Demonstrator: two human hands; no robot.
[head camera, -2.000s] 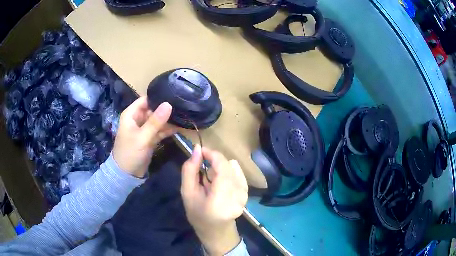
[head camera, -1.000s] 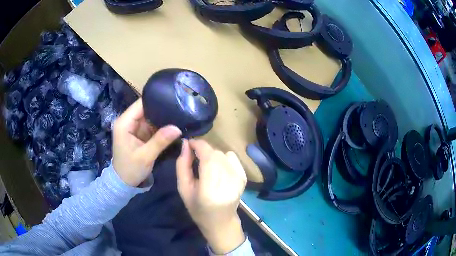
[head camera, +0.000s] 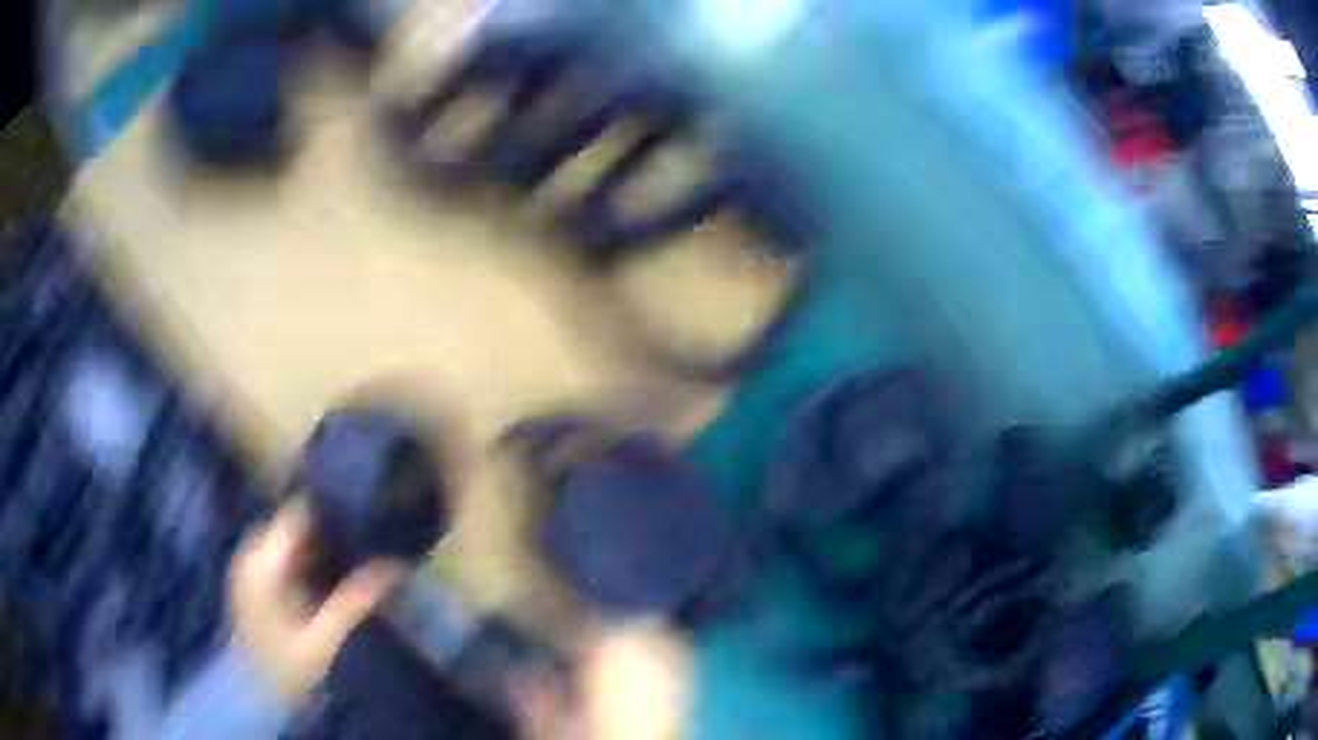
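Observation:
The frame is strongly blurred. My left hand (head camera: 296, 593) holds a dark round ear cup (head camera: 376, 484) over the near left edge of the cardboard sheet (head camera: 289, 289). My right hand (head camera: 622, 687) is at the bottom edge, blurred and partly cut off; whether it holds anything cannot be told. A headphone with a round cup (head camera: 636, 528) lies just beyond my right hand.
Headphones (head camera: 636, 174) lie in a group at the cardboard's far side. More tangled headphones (head camera: 983, 564) lie on the green bench (head camera: 925, 217) to the right. Bagged dark bundles (head camera: 87, 477) are at the left. Dark green bars (head camera: 1229, 362) cross at the right.
The view has swung, so the bench sits lower and further left and more shows at the right. My right hand has come away from the ear cup, down and to the right.

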